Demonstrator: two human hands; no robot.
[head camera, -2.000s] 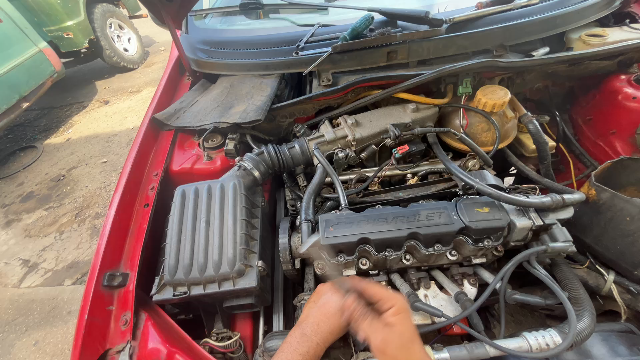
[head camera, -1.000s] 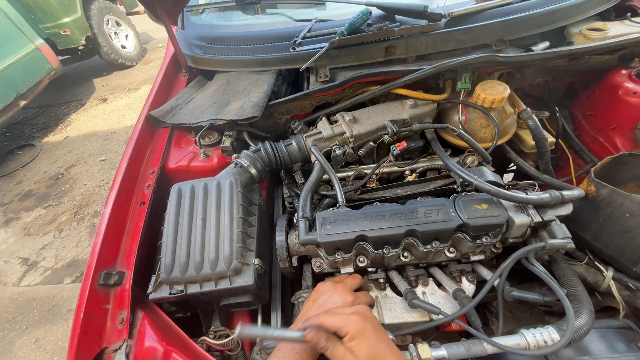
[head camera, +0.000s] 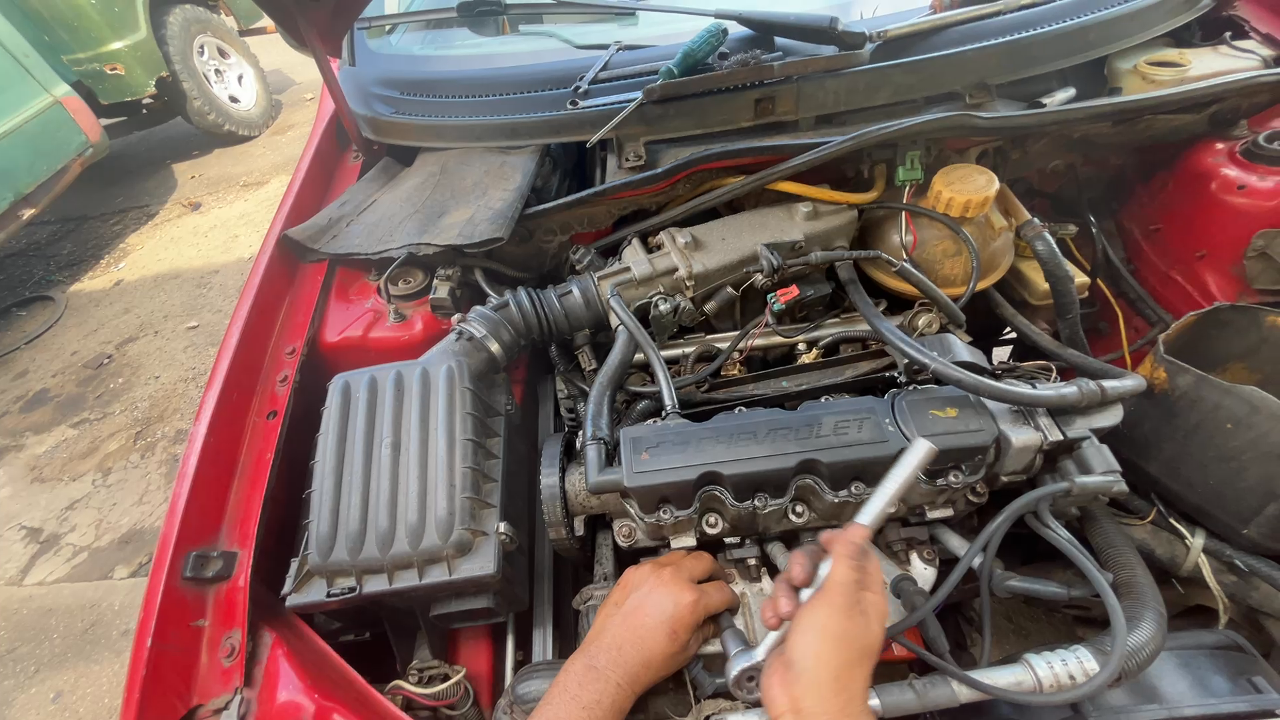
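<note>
My right hand (head camera: 830, 620) is closed around the handle of a metal ratchet wrench (head camera: 895, 485), which points up and to the right. The ratchet's round head is low, just left of that hand, with a socket or extension on it. My left hand (head camera: 655, 620) lies at the front of the engine, its fingertips beside the socket end; whether they grip it is hard to tell. Directly above both hands is the black valve cover (head camera: 760, 450) with its row of bolts. Grey spark plug leads (head camera: 1000, 540) loop to the right of my right hand.
The ribbed air filter box (head camera: 405, 480) stands at left, joined to a corrugated intake hose (head camera: 530, 318). A coolant tank (head camera: 945, 235) sits at the back right. A green-handled screwdriver (head camera: 692, 52) and a spanner (head camera: 595, 75) lie by the windshield. The red fender edge (head camera: 225, 430) runs along the left.
The ratchet handle has swung from low beside the left hand to up and right over the valve cover's front edge. My right hand has moved right, apart from my left hand.
</note>
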